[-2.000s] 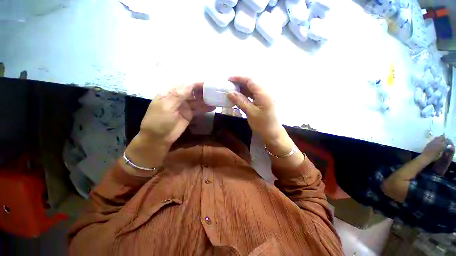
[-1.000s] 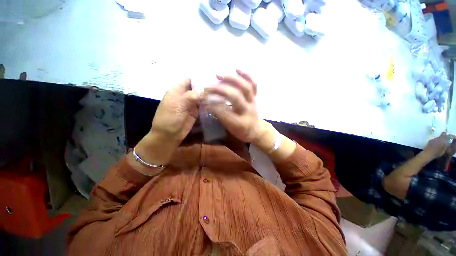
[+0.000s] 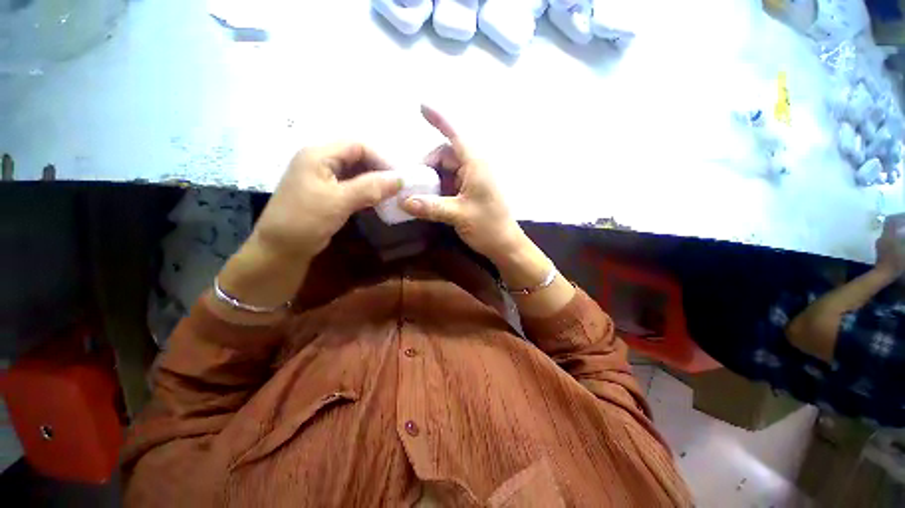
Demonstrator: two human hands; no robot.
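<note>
A white rounded case (image 3: 409,194) is held between my two hands, just in front of the bench's near edge. My left hand (image 3: 323,198) grips its left side with thumb and fingers. My right hand (image 3: 468,203) holds its right side with the thumb in front and one finger raised. A pale translucent strip (image 3: 402,241) hangs below the case; I cannot tell what it is fixed to. A heap of white cases (image 3: 506,22) lies at the top centre of the bench, cut off by the picture's edge.
The worn white bench (image 3: 238,109) has a chipped dark edge. Clear bags with white pieces (image 3: 865,129) and a yellow tag (image 3: 783,97) are at the right. Another person's arm (image 3: 843,308) is at the far right. Red stools (image 3: 64,417) and a cardboard box (image 3: 742,395) are below.
My right hand has moved off the front of the case to its right side, and a finger is raised. The case is tilted. The view has shifted, so the heap sits higher.
</note>
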